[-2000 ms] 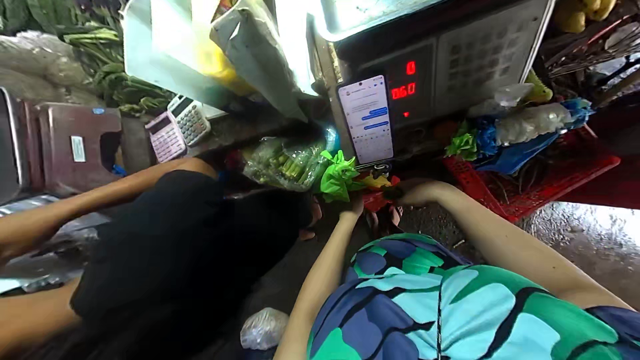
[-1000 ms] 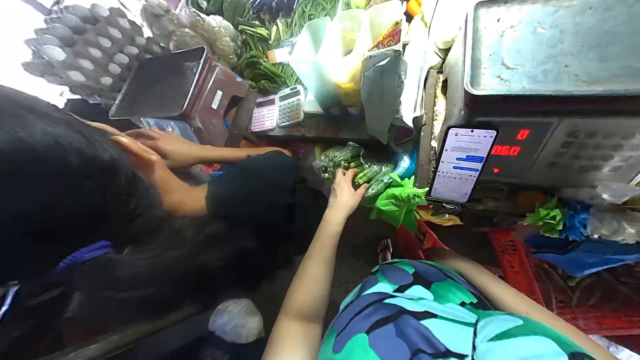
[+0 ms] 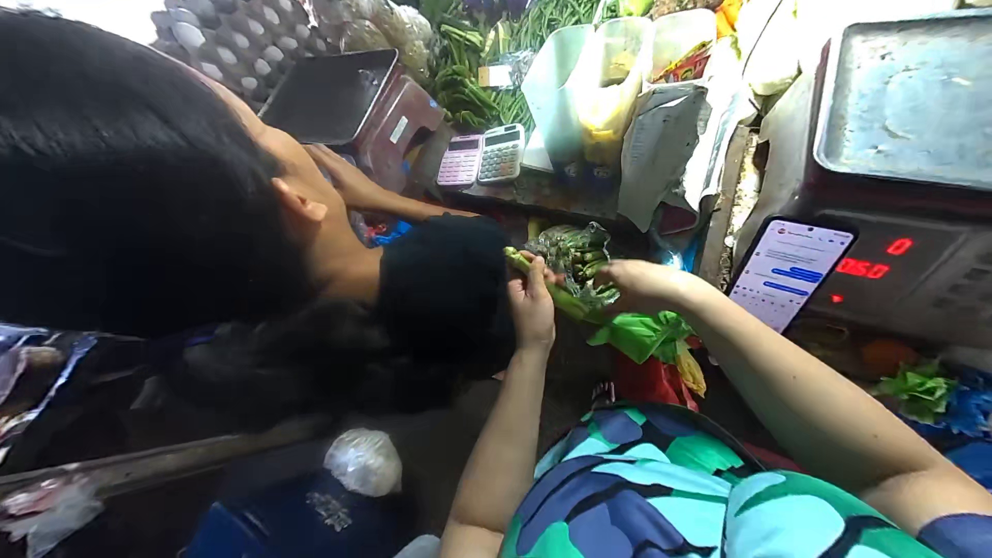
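My left hand [image 3: 533, 306] grips a long green vegetable stalk [image 3: 564, 301], one end of which sticks out past the fingers on the left. My right hand [image 3: 639, 287] is at the right side of a clear plastic bag of green vegetables [image 3: 573, 252]; its fingertips are partly hidden, so what they hold is unclear. Just below the two hands hangs a bright green plastic bag [image 3: 642, 335], with a red bag [image 3: 647, 380] and a yellowish piece of plastic under it.
A person in dark clothes [image 3: 442, 294] leans in close at the left. Two calculators [image 3: 500, 153] lie on the stall ledge. To the right a smartphone [image 3: 794, 271] leans against a digital scale [image 3: 907, 279]. Egg trays [image 3: 248, 46] and another scale [image 3: 333, 93] stand at the back left.
My right hand has come up from the lower right to the vegetable bag. The left hand, earlier on the bag, now holds a stalk beside it. The other person has leaned in nearer.
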